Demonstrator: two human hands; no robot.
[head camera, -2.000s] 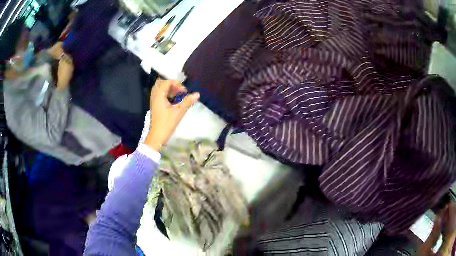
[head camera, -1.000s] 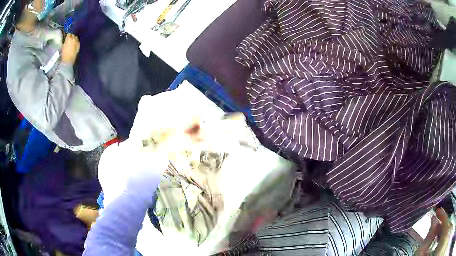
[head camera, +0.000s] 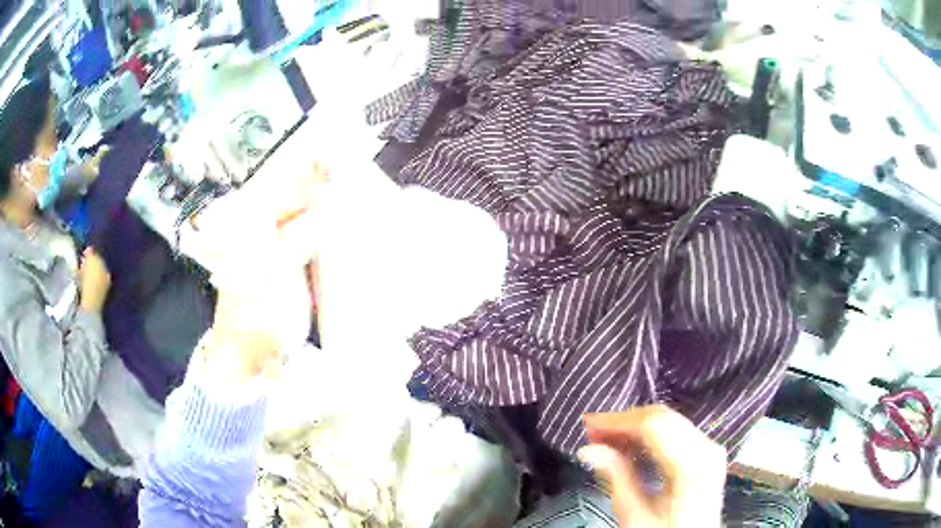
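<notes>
My left hand (head camera: 253, 335) is overexposed, its fingers hard to make out. It appears closed on a washed-out pale cloth (head camera: 428, 253), which spreads from the hand over the left side of the pinstriped heap (head camera: 598, 134). My right hand (head camera: 671, 464) is at the lower middle, in front of the heap's near edge. Its thumb and forefinger are curved and apart, with nothing visible between them. The overlock machine (head camera: 877, 113) stands at the upper right. A crumpled beige cloth (head camera: 310, 474) lies at the bottom left, below the pale cloth.
Red-handled scissors (head camera: 898, 438) lie at the right on the table's front part. A small thread cone (head camera: 764, 93) stands behind the machine's left side. A masked person in grey (head camera: 52, 330) sits at the left. Grey striped cloth (head camera: 568, 510) is at the bottom edge.
The view has swung right, bringing the machine and scissors in. The pale cloth has moved up onto the heap with my left hand. My right hand has come in from the lower right corner.
</notes>
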